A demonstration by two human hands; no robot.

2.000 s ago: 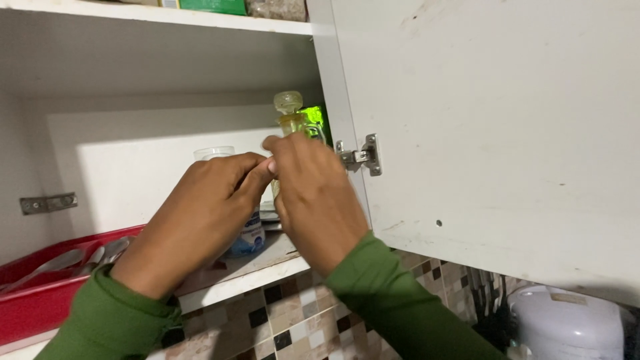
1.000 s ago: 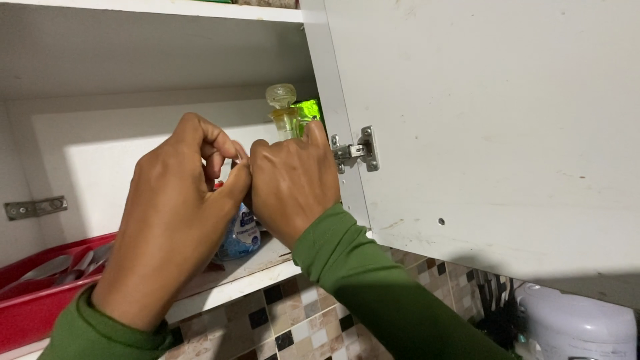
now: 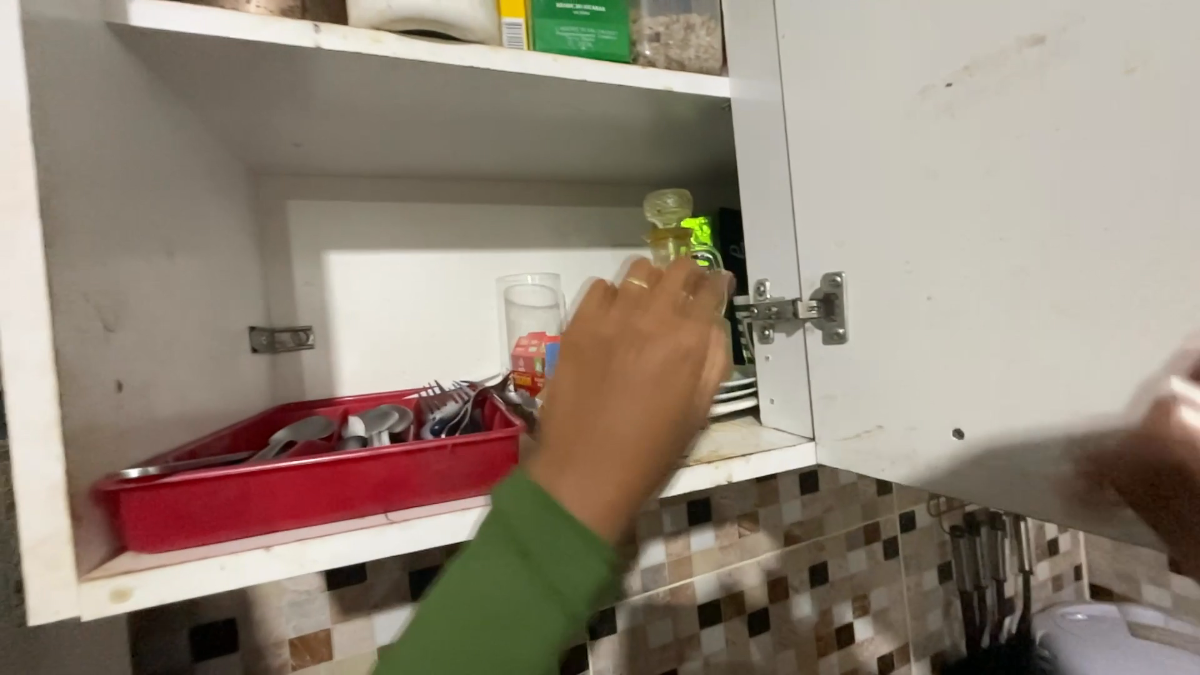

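Note:
My left hand (image 3: 637,375) reaches into the open cabinet, its blurred fingers bent in front of a glass cruet (image 3: 668,211) with a round stopper; whether it holds something is hidden. At the far right edge, my right hand (image 3: 1162,450) is blurred and partly out of view, in front of the cabinet door (image 3: 1012,234). A red plastic cutlery tray (image 3: 319,502) with spoons and forks (image 3: 445,403) rests on the lower shelf. Behind my left hand are a clear drinking glass (image 3: 532,305), a green shiny packet (image 3: 697,228) and stacked white plates (image 3: 734,405).
The upper shelf (image 3: 422,45) holds a green box (image 3: 581,28) and a clear container of flakes (image 3: 677,36). A metal hinge (image 3: 797,307) joins the door at the right. Hanging utensils (image 3: 994,562) and a white rounded appliance (image 3: 1116,637) are below, by the mosaic tiles (image 3: 731,581).
My hands, together in front of the cabinet before, are now apart: the right is at the far right edge, the left at the cruet. The view has shifted, showing more of the tray.

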